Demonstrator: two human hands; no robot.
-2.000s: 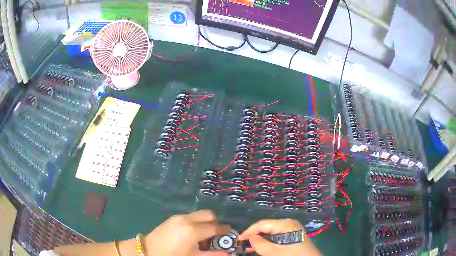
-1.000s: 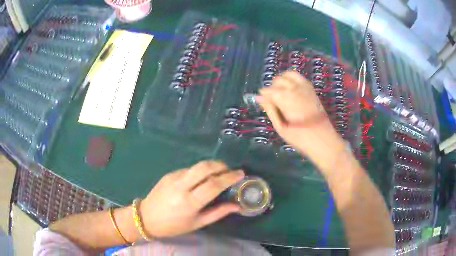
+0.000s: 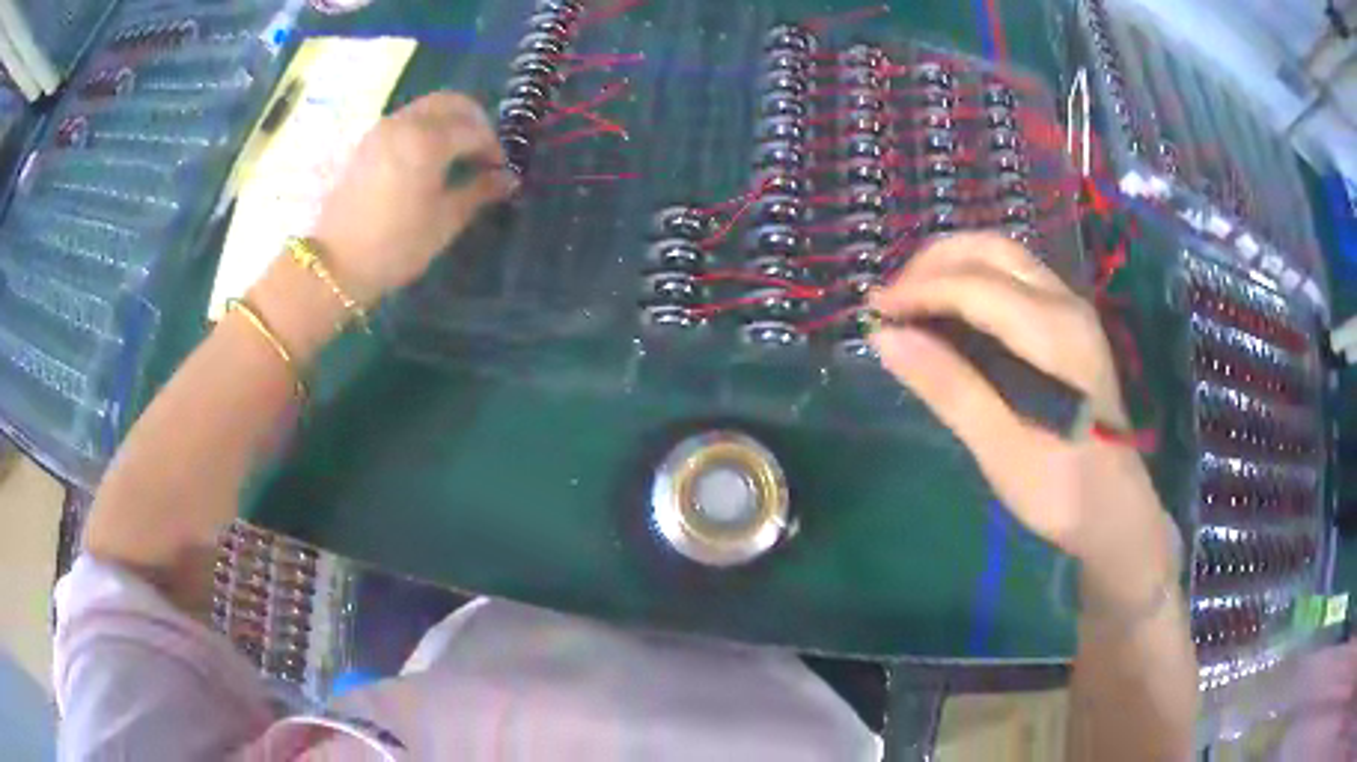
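The round holding fixture (image 3: pixel 682 521), a silver ring with a brass-coloured inner ring, stands on the mat near the front with neither hand on it. My left hand (image 3: pixel 409 194) is over the left blister tray (image 3: pixel 432 320), fingertips at the lower end of its column of round wired components (image 3: pixel 543 57); whether it grips one is hidden. My right hand (image 3: pixel 1012 320) holds a black hand tool (image 3: pixel 1015 375) over the lower right of the central tray (image 3: pixel 714 134). Components with red leads (image 3: pixel 770 238) stand there in several columns.
A label sheet (image 3: pixel 276 194) lies left, partly under my left hand. Stacked trays (image 3: pixel 90 268) stand far left, and filled trays (image 3: pixel 1250 447) at the right. Loose red lead wires (image 3: pixel 1104 238) lie right of the central tray. The bench's front edge (image 3: pixel 595 633) is close to my body.
My left hand has let go of the fixture and moved up to the left tray. My right hand has moved right, the tool now visible. The central tray's short column has one more component. The view has shifted.
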